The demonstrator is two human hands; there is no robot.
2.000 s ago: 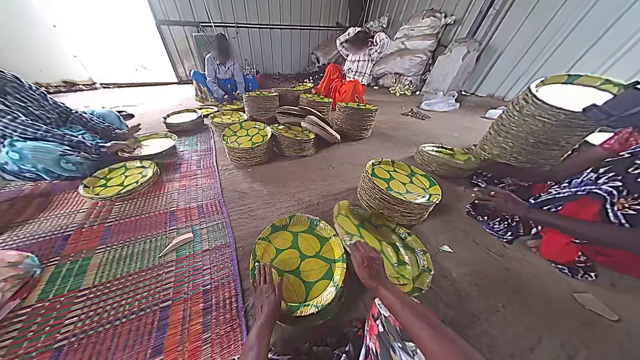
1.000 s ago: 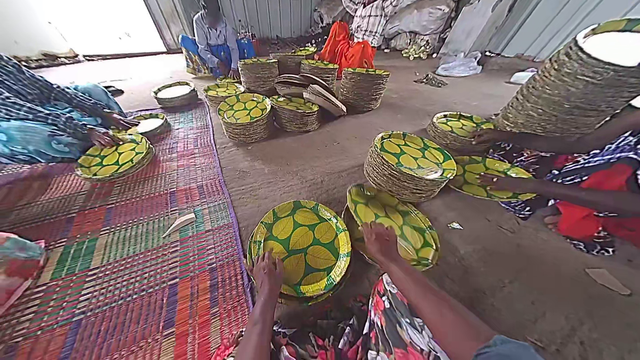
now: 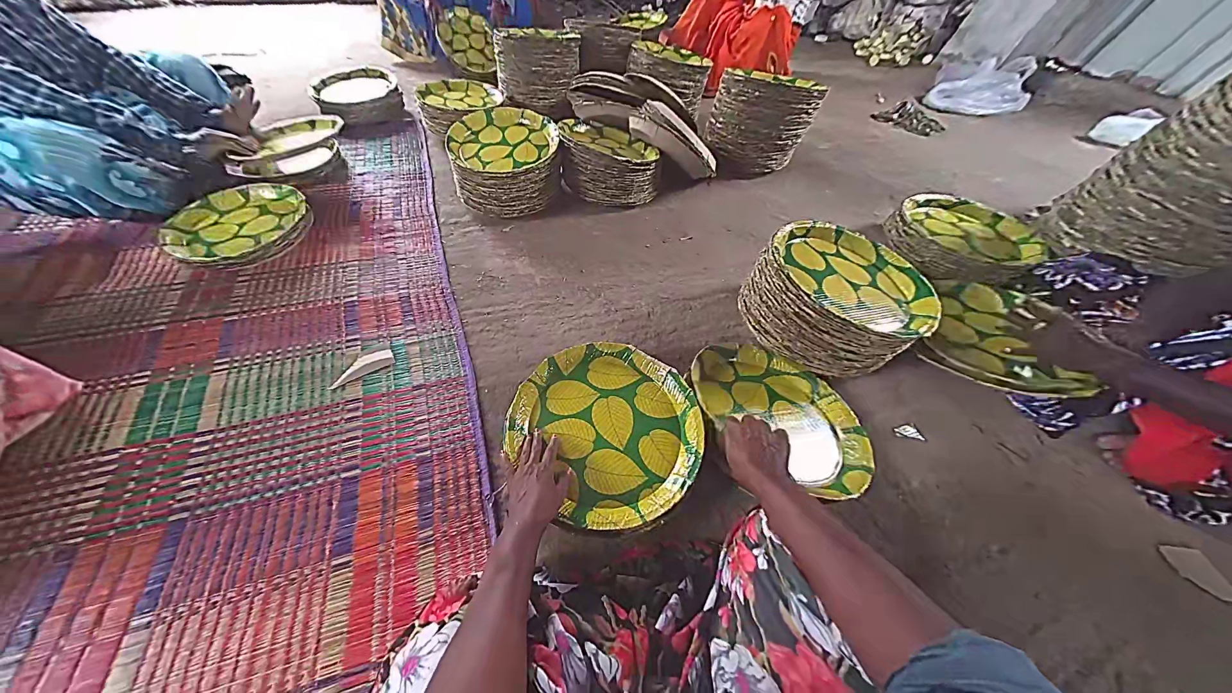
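Observation:
Two round plates with a green and yellow leaf print lie side by side before me. On the left rim of the left plate [image 3: 613, 433] rests my left hand [image 3: 537, 481], its fingers spread over the edge. My right hand [image 3: 756, 450] is at the near left side of the right plate [image 3: 751, 385], fingers curled downward; whether it grips the rim I cannot tell. Light glares off that plate's middle. Behind it stands a leaning stack of like plates [image 3: 818, 332].
A woven mat [image 3: 318, 481] covers the floor at left, with a pale scrap [image 3: 364, 366] on it. More plate stacks [image 3: 505, 183] stand farther back. At right a co-worker's arm [image 3: 1136, 371] reaches over another plate [image 3: 982, 337]; another co-worker [image 3: 106, 135] sits at left.
My right hand remains at the right plate and my left at the left plate's rim. The co-worker at left has moved their hands from the green plates to paler ones. The view has tilted down.

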